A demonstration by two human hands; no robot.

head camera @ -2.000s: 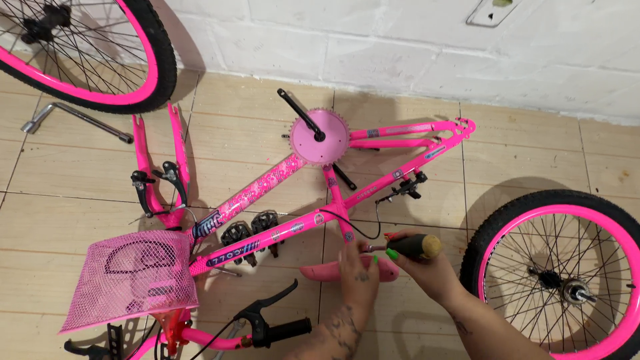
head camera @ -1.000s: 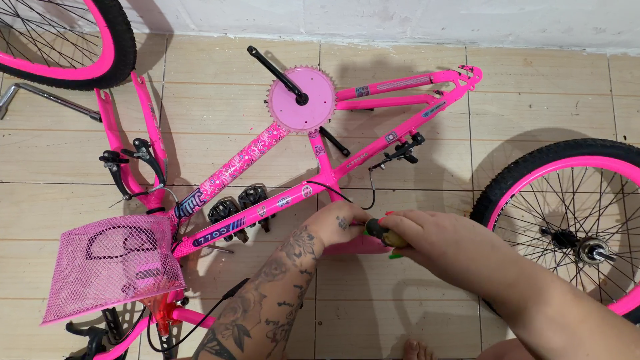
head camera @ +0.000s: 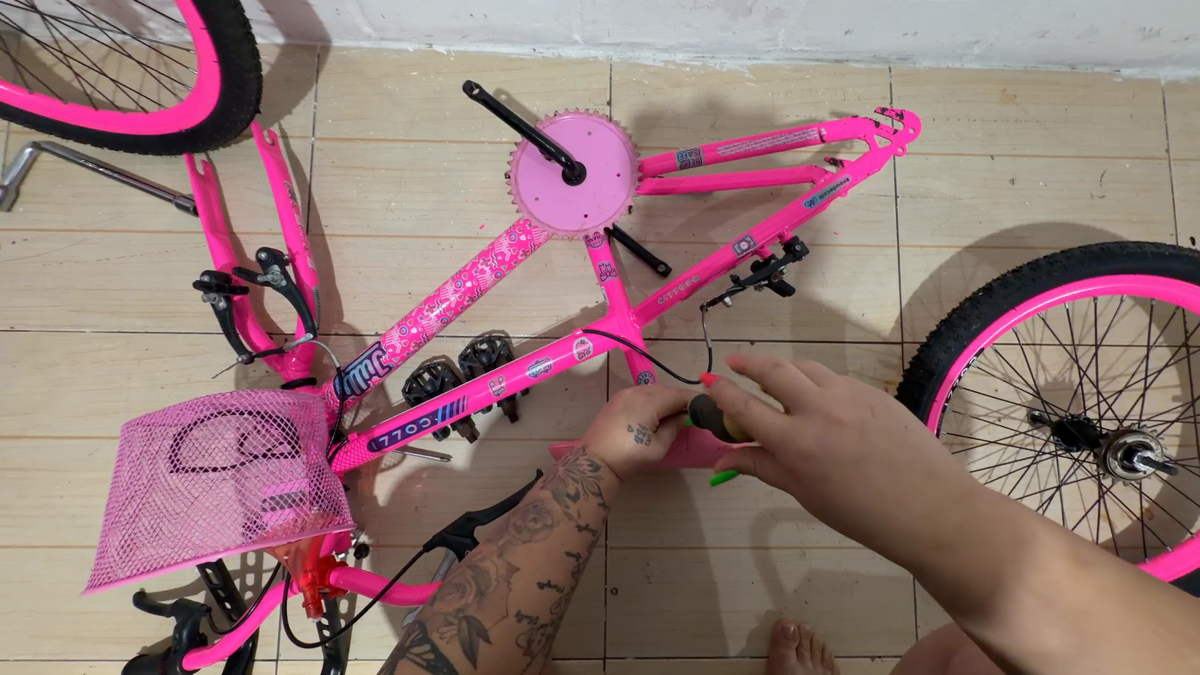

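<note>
A pink bicycle frame (head camera: pixel 483 375) lies upside down on the tiled floor, with a pink chainring (head camera: pixel 574 173) and black crank arm (head camera: pixel 525 131). At the seat tube's end, beside the pink saddle (head camera: pixel 689 448), my left hand (head camera: pixel 637 431) has its fingers at the tube; what they hold is hidden. My right hand (head camera: pixel 797 422) grips the dark and yellowish handle of a screwdriver (head camera: pixel 717 420), whose tip is hidden behind my left fingers. A black brake cable (head camera: pixel 656 364) runs close to both hands.
A rear wheel (head camera: pixel 1078 412) lies at the right, another wheel (head camera: pixel 220 94) at the upper left over a lug wrench (head camera: pixel 108 171). A pink mesh basket (head camera: pixel 216 478), handlebar (head camera: pixel 384 589) and brake lever (head camera: pixel 478 520) are lower left. Pedals (head camera: pixel 459 375) lie by the frame; a bare foot (head camera: pixel 799 649) shows below.
My right hand has closed in on my left hand, and the screwdriver handle now points more toward the tube. The silver shaft seen two seconds ago is now hidden. The view has shifted slightly.
</note>
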